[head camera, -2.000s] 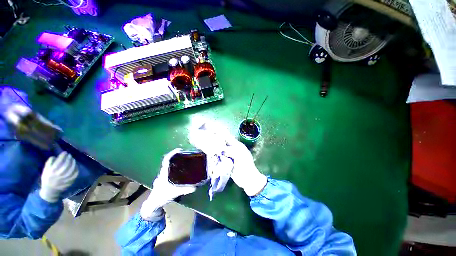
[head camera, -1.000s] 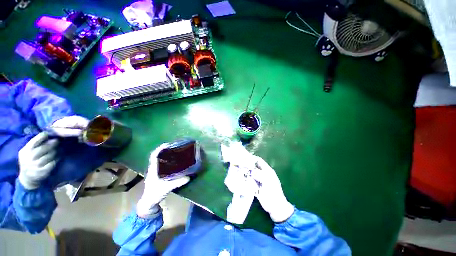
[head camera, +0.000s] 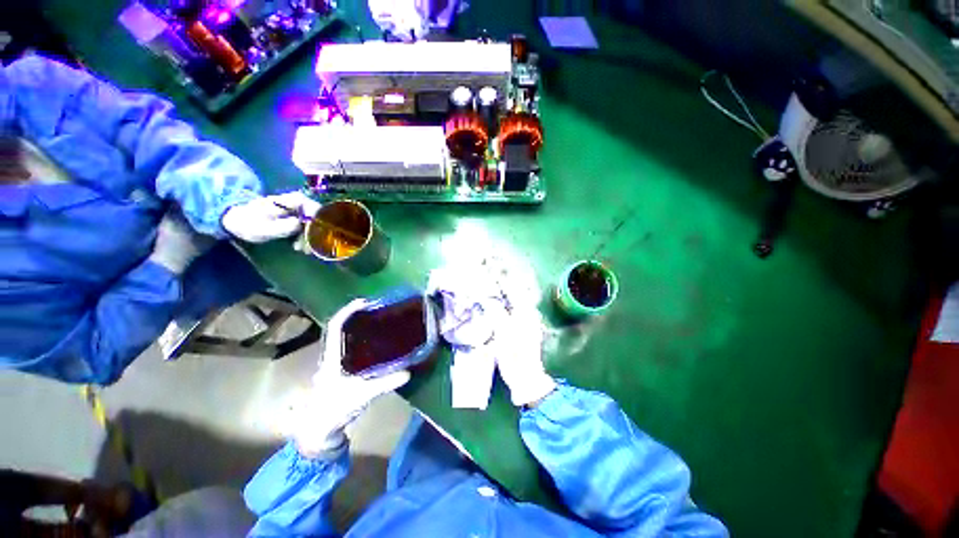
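My gloved left hand (head camera: 342, 394) holds a squarish clear plastic tub (head camera: 385, 336) of dark red-brown liquid at the bench's front edge. My gloved right hand (head camera: 517, 342) holds a crumpled white cloth (head camera: 470, 315) against or very near the tub's right side; glare washes out the fingers. A small green-rimmed cup (head camera: 586, 288) with dark liquid stands on the green mat to the right of my right hand, with thin sticks leaning from it. A power supply board (head camera: 421, 197) with white heatsinks and orange copper chokes lies beyond.
Another person's gloved hand (head camera: 265, 216) holds a taller cup (head camera: 341, 231) of amber liquid left of the tub. A second board (head camera: 221, 53) lies far left under purple light. A fan (head camera: 857, 158) stands far right, a red tote (head camera: 925, 420) beyond the bench's right edge.
The view has shifted, so the boards and fan appear further right. The other person's cup has come closer to the tub. My right hand has brought the cloth back to the tub's side.
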